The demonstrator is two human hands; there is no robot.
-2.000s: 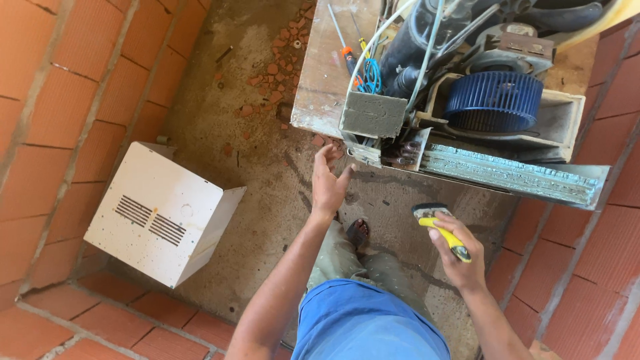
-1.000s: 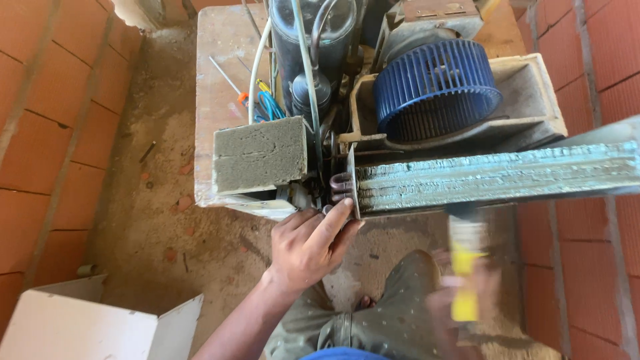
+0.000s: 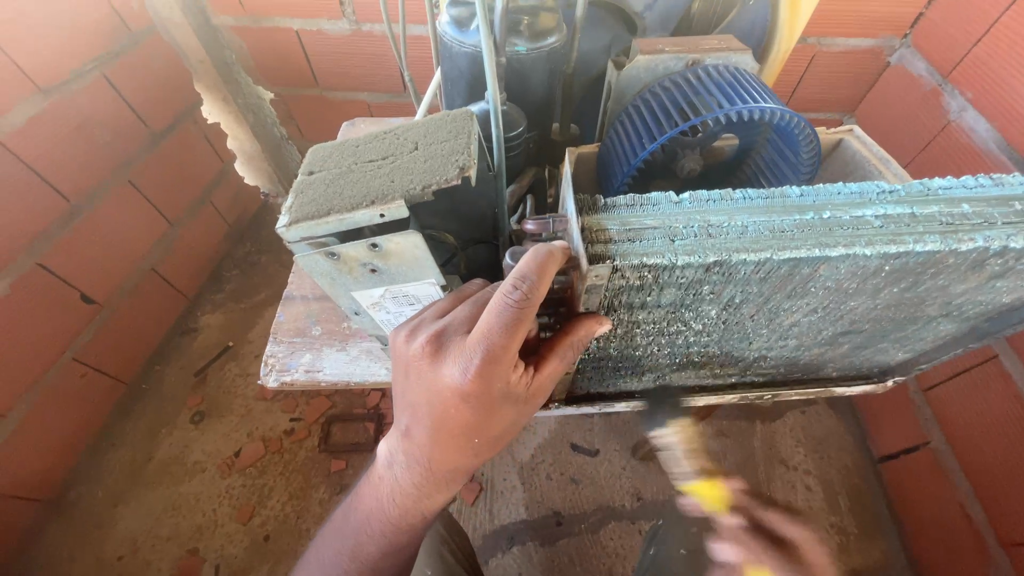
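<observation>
My left hand [image 3: 480, 352] grips the metal end plate [image 3: 590, 280] of a finned heat-exchanger coil [image 3: 800, 296], thumb on its front and index finger on the copper tube bends. My right hand [image 3: 760, 528], blurred, holds a yellow-handled brush [image 3: 688, 464] whose dark bristles are at the lower edge of the coil. Behind the coil is a blue blower wheel [image 3: 712, 132] in its housing. To the left stands a metal control box [image 3: 368, 272] with a dust-caked top and a label. A dark compressor [image 3: 504, 48] with tubes rises behind.
The unit rests on a worn wooden board [image 3: 320, 344], its front edge above a concrete floor [image 3: 264, 512] with brick fragments. Red brick walls [image 3: 96, 200] stand close on both sides. A rough-edged post or strip [image 3: 240, 96] slants at the upper left.
My left hand has moved from below the unit to the coil's end plate. The brush in my right hand has come to the coil's lower edge. The view has moved closer and lower.
</observation>
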